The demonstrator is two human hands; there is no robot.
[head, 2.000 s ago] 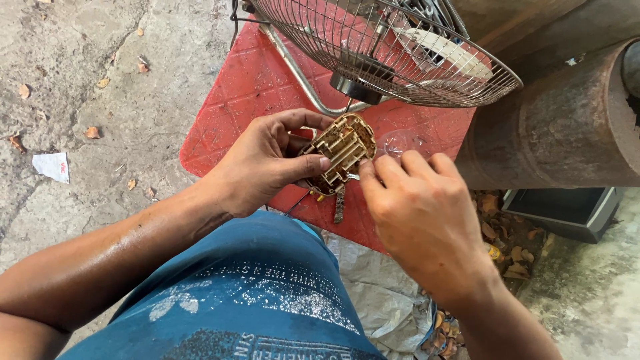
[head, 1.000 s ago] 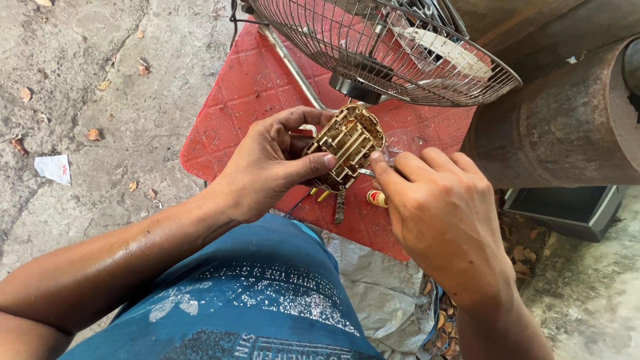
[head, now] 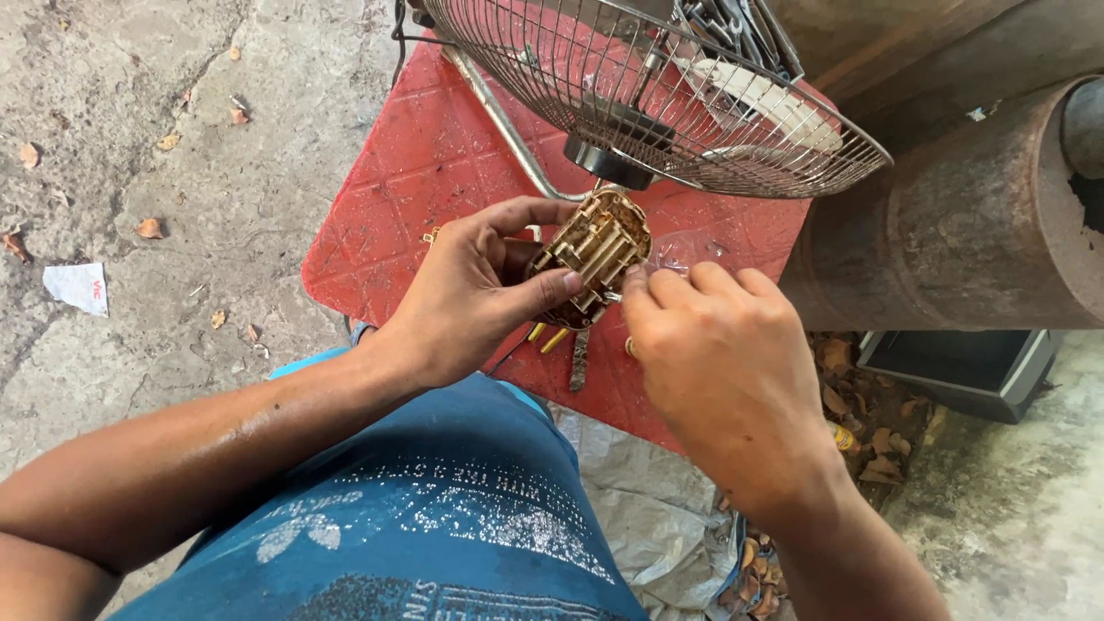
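Note:
My left hand grips a dirty cream-coloured plastic housing, its ribbed and slotted inside facing up, brown grime in it. The thumb presses on its lower left edge. My right hand is at the housing's right side, its curled fingertips touching or nearly touching the edge. A small shiny bit shows by these fingertips; whether they pinch it I cannot tell. Under the hands, on the red quilted surface, lie yellow-handled items and a short dark textured strip.
A metal fan with a wire guard and black hub stands over the surface's far part. Beyond it is a container of tools. A large rusty drum stands at right, a dark box-shaped object below it. Crumpled sheeting lies below.
My right fingers have shifted slightly about the housing's right edge. The small red-and-yellow item seen beside my right hand one second ago is now mostly hidden by it. My left hand keeps its hold.

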